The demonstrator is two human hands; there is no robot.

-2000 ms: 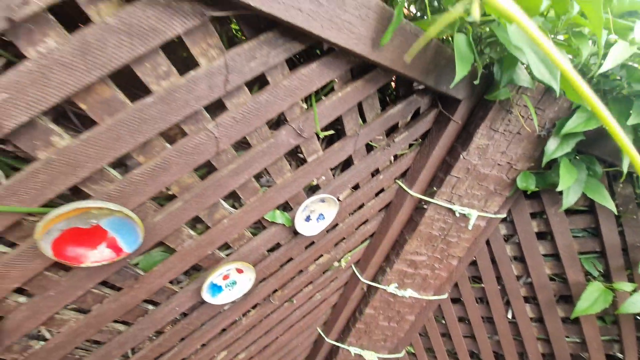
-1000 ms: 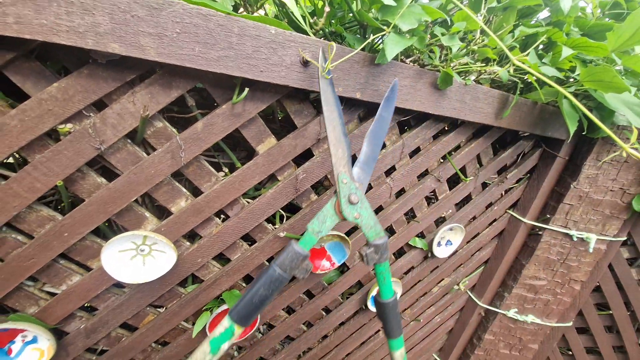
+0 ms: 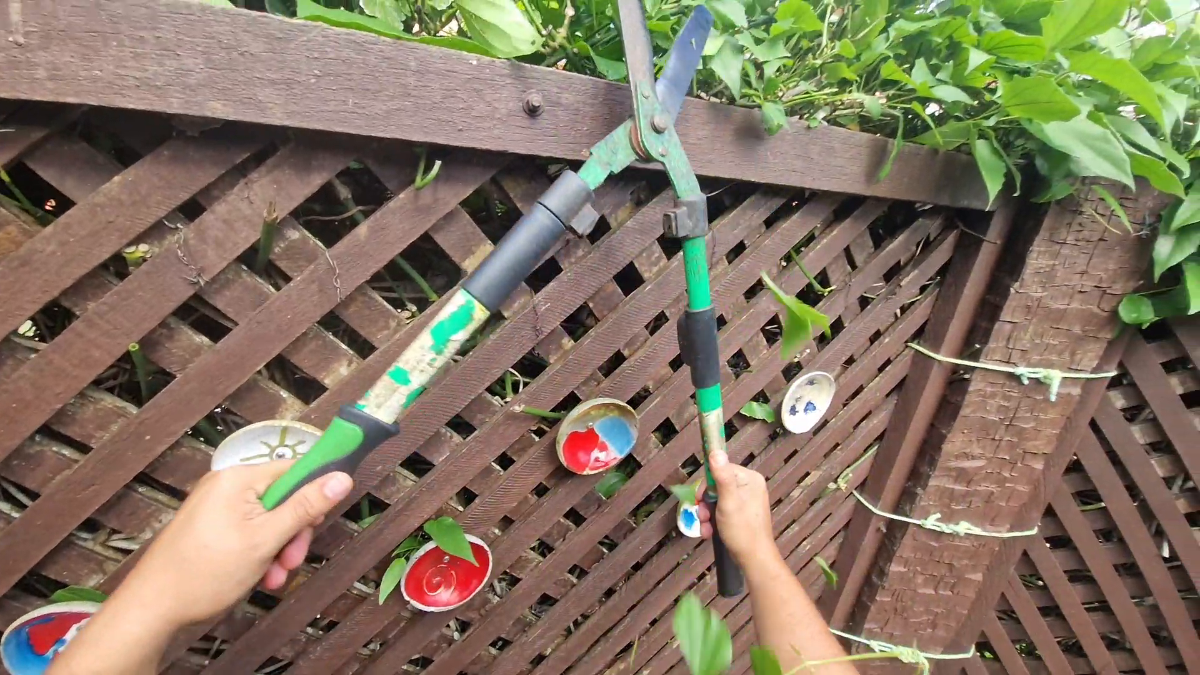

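My left hand (image 3: 253, 525) grips the green-and-black handle of a pair of hedge shears (image 3: 656, 127), near its lower end. Around the other handle, over its black lower part, my right hand (image 3: 741, 511) is closed. The shears point upward with their blades apart, the blades crossing in front of the fence's top rail (image 3: 375, 84) and reaching the green foliage (image 3: 844, 56) above it. Both handles show worn green paint. The blade tips run to the top edge of the view. Two cut leaves or sprigs (image 3: 795, 317) appear in front of the lattice, right of the shears.
Behind the shears stands a brown wooden lattice fence (image 3: 225, 309) with several painted dishes, among them a red one (image 3: 447, 574) and a red-and-blue one (image 3: 597, 436). To the right, green cord (image 3: 1022, 373) is tied around a thick wooden post (image 3: 1003, 450). Leafy vines hang over the post.
The shears, out of view two seconds ago, are higher in view than one second ago, and both hands now show. Loose leaves appear below and right of them. The view has shifted.
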